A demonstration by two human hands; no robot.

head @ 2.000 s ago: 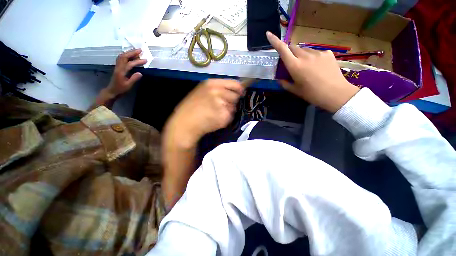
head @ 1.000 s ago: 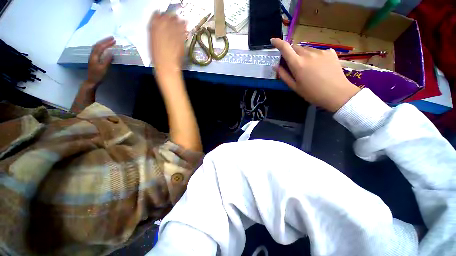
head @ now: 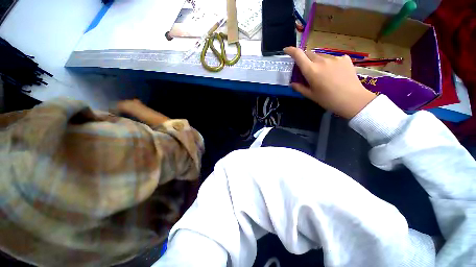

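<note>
My right hand [head: 331, 81] lies over the near left corner of the open purple cardboard box [head: 399, 89], index finger and thumb apart on either side of the corner. Its other fingers are bent over the front wall and partly hidden. My left hand is out of view; the left sleeve crosses my lap towards the lower right. Red and blue pens [head: 342, 52] and a green-handled tool [head: 399, 21] are in the box. A black smartphone [head: 278, 26] lies left of the box.
Olive-gold-handled scissors [head: 221, 52] and a tan strip [head: 232, 23] lie by open paper pages. A printed scale [head: 156, 57] runs along the table edge. A person in plaid [head: 94, 167] is close at left. Black cloth lies far left, red cloth at right.
The tan strip now lies beside the scissors. The white slips are gone from the table's left part. The other person's arms have moved back and down, off the table. My right hand has barely moved.
</note>
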